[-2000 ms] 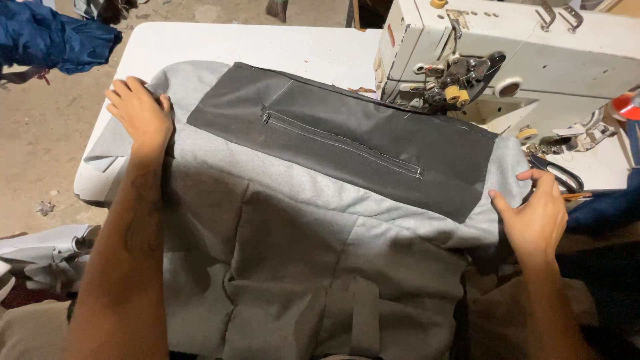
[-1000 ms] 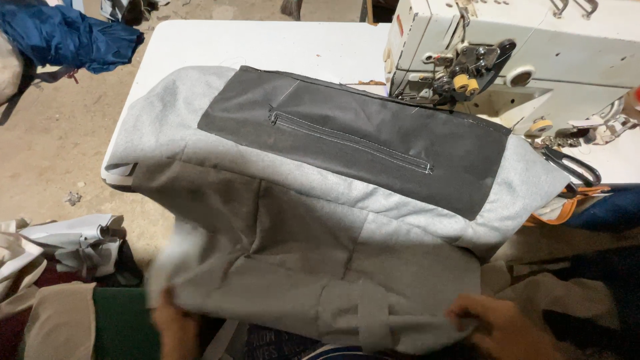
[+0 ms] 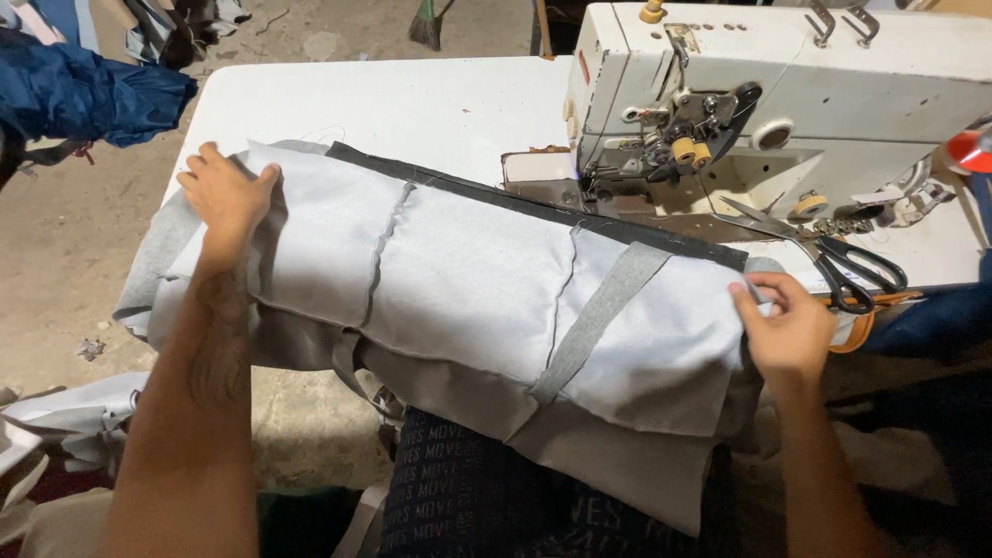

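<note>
A grey fabric piece with seams [image 3: 465,271] lies over the front of the white table, its pale side up and its lower part hanging over my lap. At its upper left corner my left hand [image 3: 227,190] rests with thumb and fingers spread on the cloth. My right hand [image 3: 787,322] pinches the upper right corner between thumb and fingers. Along the far side shows a strip of the black fabric panel [image 3: 542,203]; the rest of that panel is hidden. A loose grey fabric strap [image 3: 604,318] runs slantwise over the right part.
An industrial sewing machine [image 3: 775,93] stands on the white table [image 3: 372,93] behind the cloth. Black-handled scissors [image 3: 821,252] lie right of the cloth, beside my right hand. Blue fabric [image 3: 85,89] is at the far left, and a brush [image 3: 425,27] is on the floor beyond.
The lower part of the grey fabric has been folded up over the black panel, whose stitched slit showed before. Both hands have moved from the near edge up to the far corners.
</note>
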